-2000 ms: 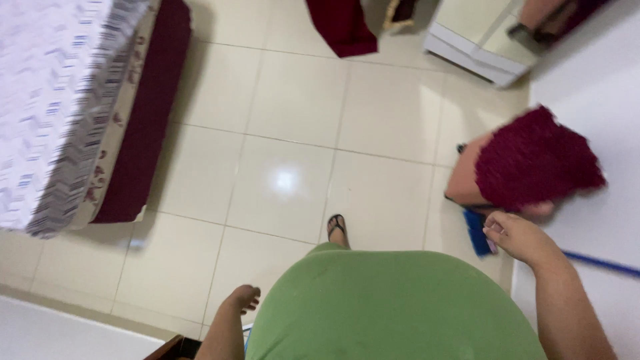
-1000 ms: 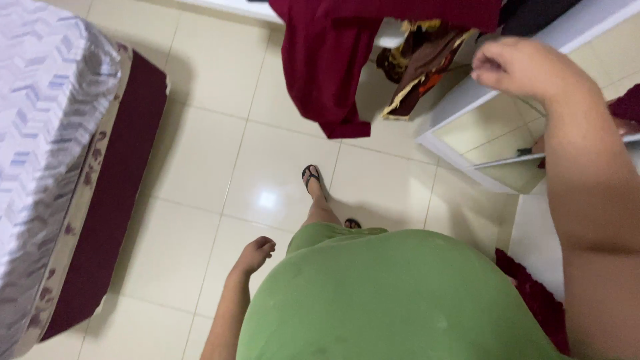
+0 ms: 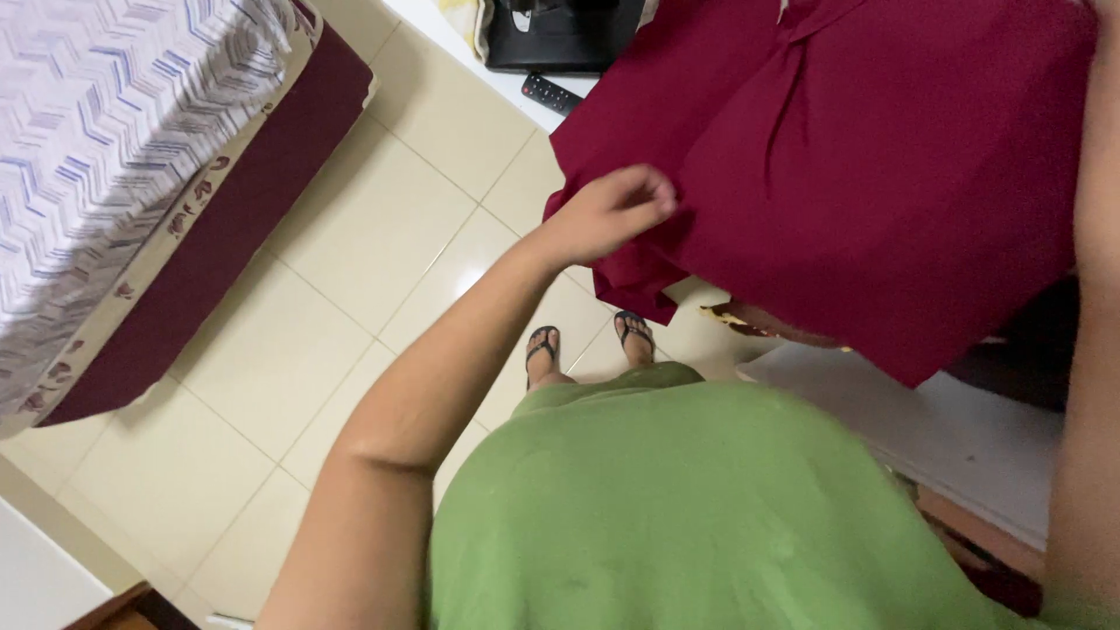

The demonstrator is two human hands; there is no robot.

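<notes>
A large maroon cloth garment spreads across the upper right, with a gathered fold near its top and a loose lower edge. In front of its left part is my left hand, fingers loosely curled and thumb apart, slightly blurred; no cloth shows between them. My right arm runs up the right edge beside the garment, and its hand lies beyond the top of the view. Below the garment's edge, part of a brown and yellow patterned cloth shows.
A bed with a zigzag-patterned sheet stands at left. At the top, a white surface holds a black remote control and a black device. Pale floor tiles lie between bed and garment. A white panel is at lower right.
My left hand has risen from beside my body to the front of the maroon garment. My right hand, seen earlier, has gone out of view. The view has shifted, and the garment fills more of it.
</notes>
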